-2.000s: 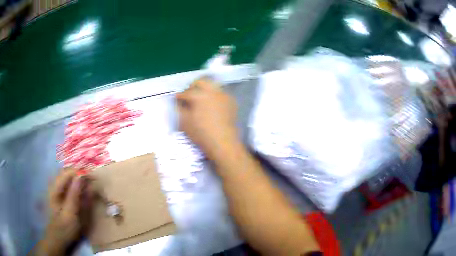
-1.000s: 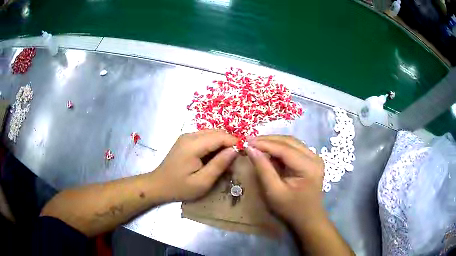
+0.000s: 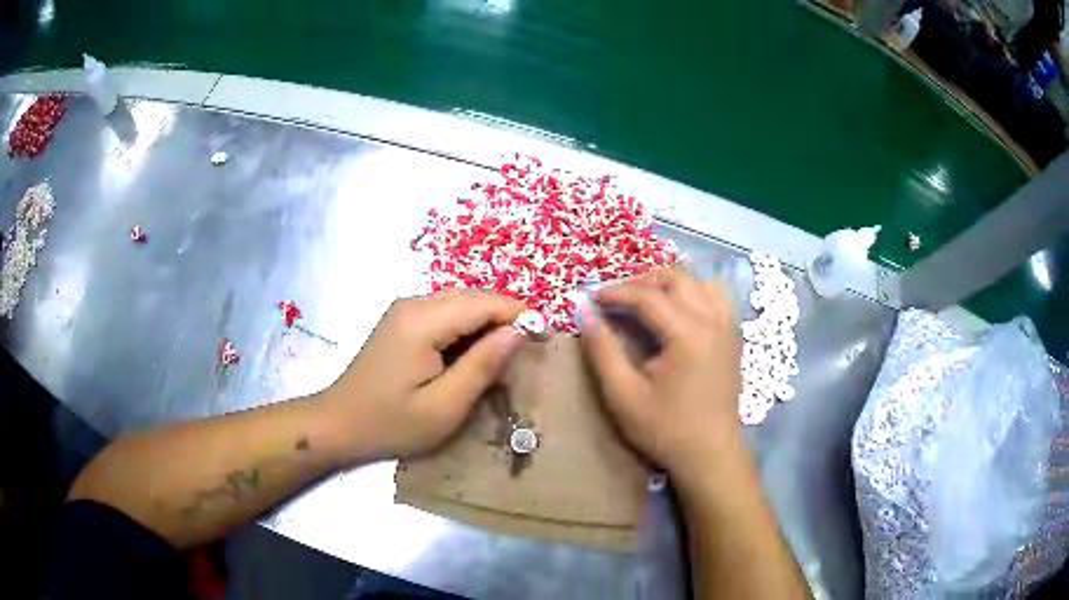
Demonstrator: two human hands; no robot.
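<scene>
My left hand (image 3: 428, 369) is over the left part of the brown cardboard pad (image 3: 574, 457) and pinches a small white disc-like part (image 3: 531, 322) between thumb and fingertips. My right hand (image 3: 668, 363) is just to its right, thumb and index finger near each other at the front edge of the red-and-white heap (image 3: 545, 234); its fingertips are blurred and I cannot tell if they hold anything. The small round holder (image 3: 523, 441) sits on the pad amid brown stains, below my hands. White rings (image 3: 770, 340) lie spread right of my right hand.
A bulging clear bag of parts (image 3: 955, 457) lies at right, near the grey post (image 3: 985, 240). A white bottle (image 3: 844, 260) stands at the bench edge. Stray red-and-white pieces (image 3: 290, 313) lie at left. The green belt (image 3: 563, 70) runs behind.
My hands came together over the pad, then moved slightly apart. The white disc-like part now shows at my left fingertips, where a red piece was between both hands. The view has shifted.
</scene>
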